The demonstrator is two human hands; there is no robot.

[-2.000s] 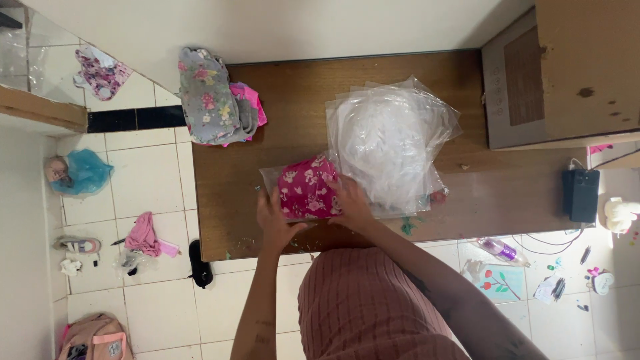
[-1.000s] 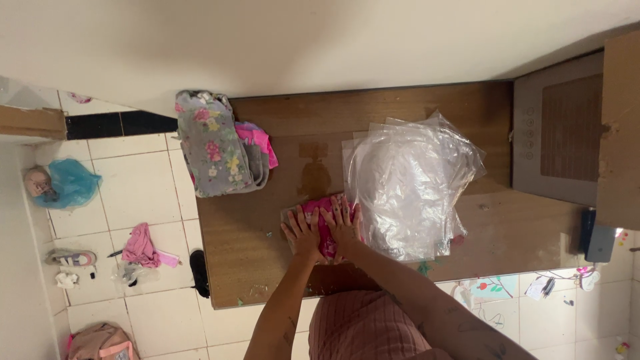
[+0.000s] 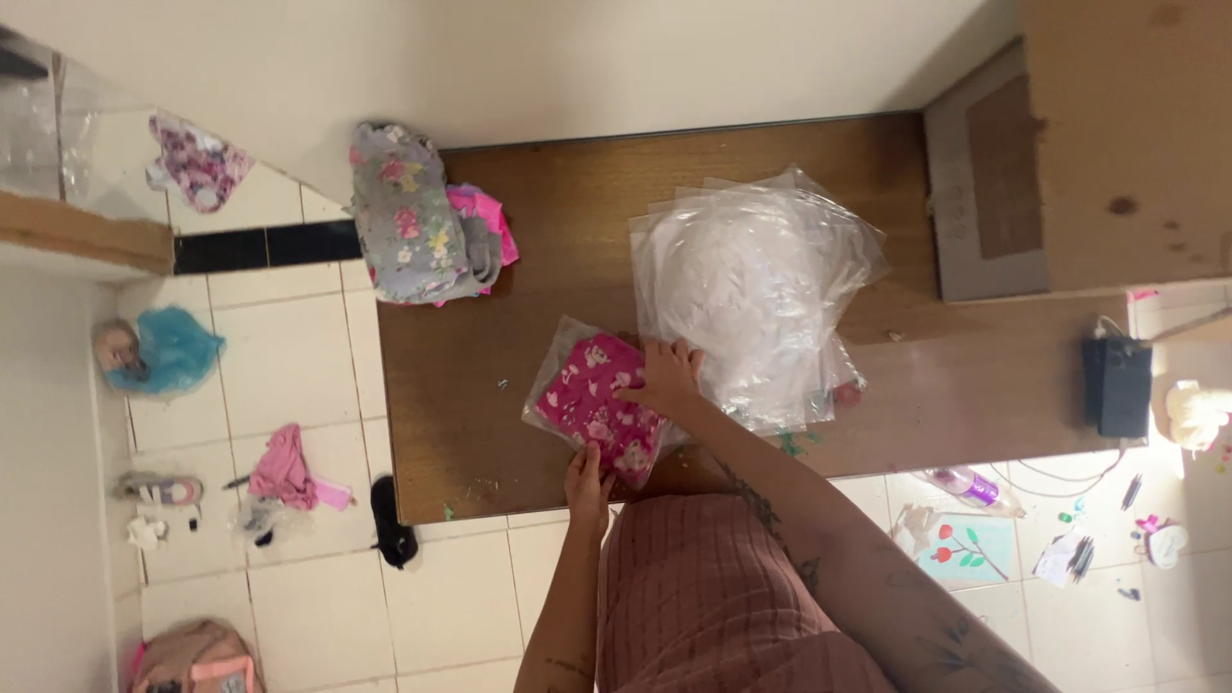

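Observation:
A folded pink floral cloth (image 3: pixel 595 393) lies inside a clear plastic bag on the wooden table (image 3: pixel 539 346), near its front edge. My left hand (image 3: pixel 589 481) pinches the lower edge of this bagged cloth, thumb on top. My right hand (image 3: pixel 664 377) rests on its upper right part, fingers spread toward the stack of clear plastic bags (image 3: pixel 751 298). That stack lies fanned out just right of the cloth. At the table's back left corner is a gray floral fabric item (image 3: pixel 404 217), with bright pink fabric (image 3: pixel 491 226) partly beneath it.
A cardboard box (image 3: pixel 1126 144) and a gray appliance (image 3: pixel 982 183) stand at the right end of the table, by a black device (image 3: pixel 1116 385) with a cable. The wall borders the back. On the tiled floor lie a black shoe (image 3: pixel 393 520), a blue plastic bag (image 3: pixel 173 348) and a backpack (image 3: pixel 197 659).
Both hands lay flat on the pink cloth a second ago; now my left hand has moved to its lower edge and the bagged cloth is turned at a slant.

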